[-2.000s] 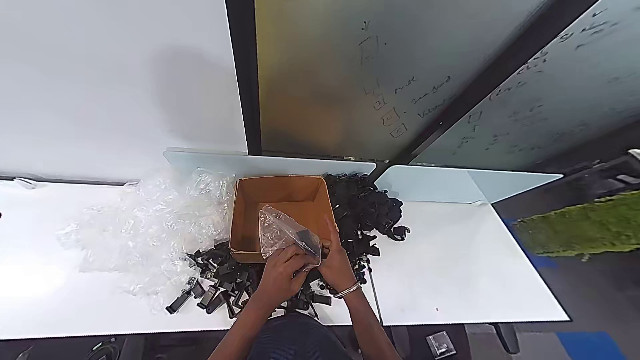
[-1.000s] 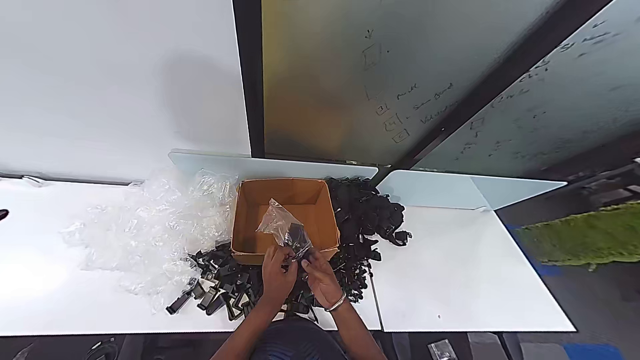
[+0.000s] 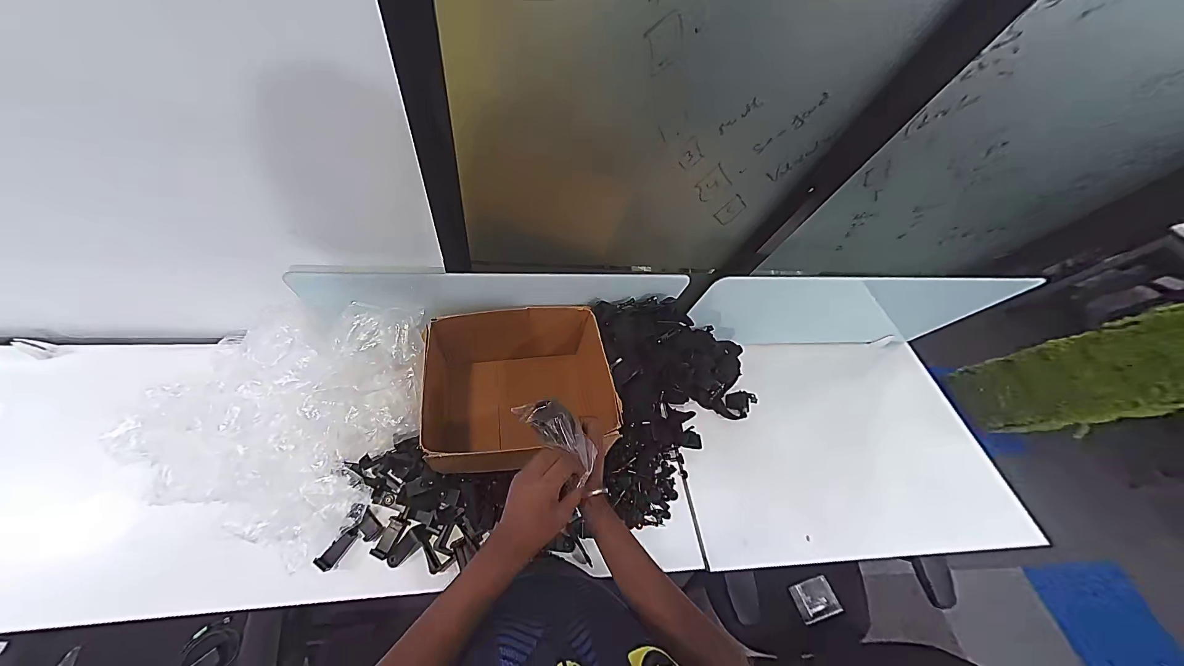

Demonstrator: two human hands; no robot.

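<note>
My left hand grips the lower end of a clear plastic bag, which has a dark item inside. Beside it, my right hand is partly hidden behind the bag and also appears to hold it. The bag is over the near right part of a cardboard box, whose visible floor is bare. Black plastic parts lie in front of the box and to its left. More black parts are heaped along its right side. A large pile of clear plastic bags lies to the left.
The white table has a seam right of the box. A low glass panel runs along the back edge, before glass boards bearing handwriting. Beyond the right end is a green mat; a small clear packet lies below the front edge.
The dark item, seen near my fingers one second ago, is now further up inside the bag. My hands have shifted a little and are closer together, with the left one over the bag's lower end.
</note>
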